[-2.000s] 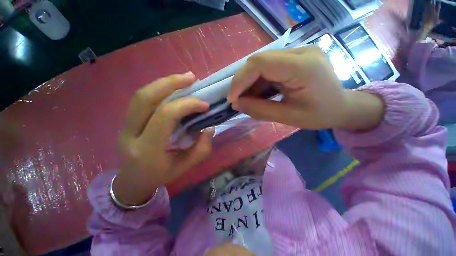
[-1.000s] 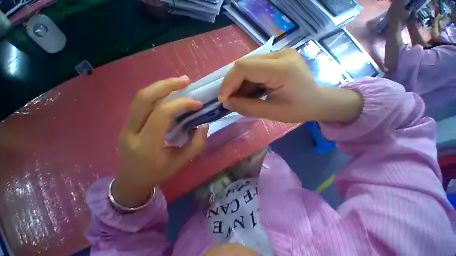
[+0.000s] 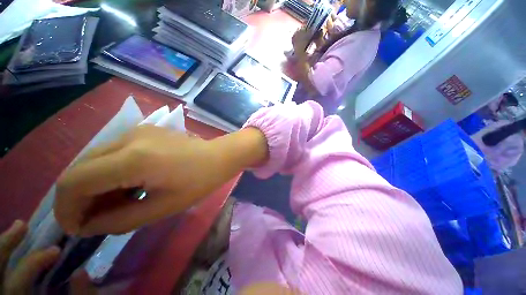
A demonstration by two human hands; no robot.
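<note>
My left hand (image 3: 34, 262), cut off by the lower left edge, holds a bundle of tablets in white sleeves (image 3: 109, 133) on edge above the red matting. White sleeve corners stick up behind my right hand. My right hand (image 3: 144, 178) is curled over the bundle with thumb and fingertips together at its upper edge. It hides most of the tablets; a dark slab edge and a white flap show below it. The exact fingertip contact is hidden.
A lit tablet (image 3: 153, 62) lies on white sleeves at the bench's back. Beside it are a tall sleeved stack (image 3: 202, 29), dark tablets (image 3: 228, 98) and another stack (image 3: 55, 43). A person in pink (image 3: 346, 63) sits beyond. Blue bins (image 3: 432, 173) and a red box (image 3: 392, 125) stand right.
The view has swung right, so my hands and the bundle now appear lower left, with my left hand mostly out of frame. My right hand keeps its curled hold. Bins and a person have come into view.
</note>
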